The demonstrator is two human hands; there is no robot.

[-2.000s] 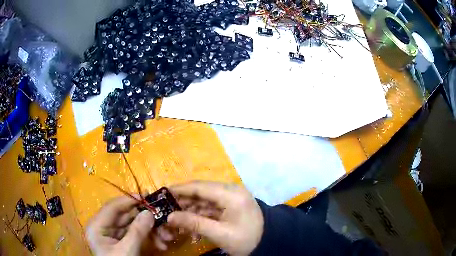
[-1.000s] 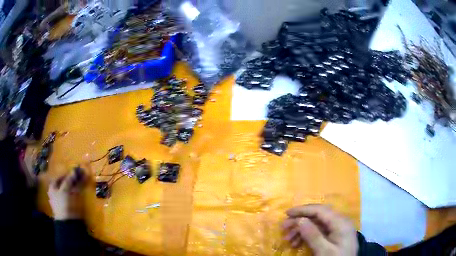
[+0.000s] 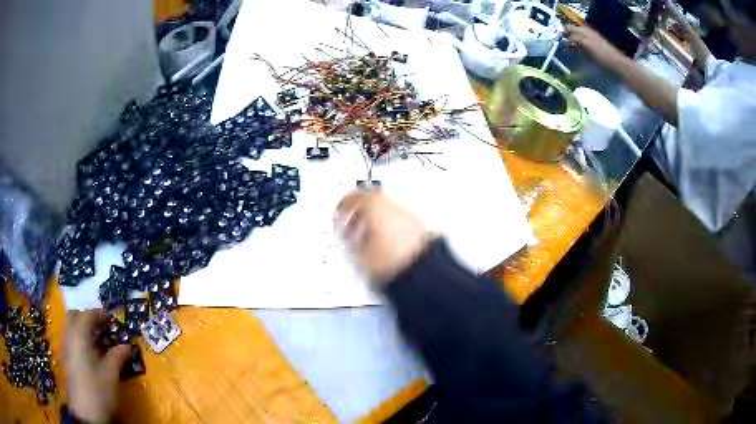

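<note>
My left hand [image 3: 93, 368] is at the lower left, its fingers at the near end of the heap of black LED boards [image 3: 178, 199]; it seems to pinch one dark board. One board turned over [image 3: 161, 331] shows its pale face beside it. My right hand [image 3: 377, 232], blurred, is over the white sheet [image 3: 298, 257], its fingertips at a small wired board [image 3: 368, 184] below the tangled pile of wired boards [image 3: 365, 99]. Whether it grips that board is unclear.
A large yellow-green tape roll [image 3: 539, 112] stands at the right table edge, with white plastic housings [image 3: 497, 41] beyond it. Another person's arm [image 3: 626, 70] reaches in at the upper right. Small black boards [image 3: 27, 348] lie at the far left. A carton [image 3: 680, 290] is at the lower right.
The view has swung right. The board assembly held between both hands earlier is gone from them. My left hand moved to the LED heap, my right hand to the wired pile.
</note>
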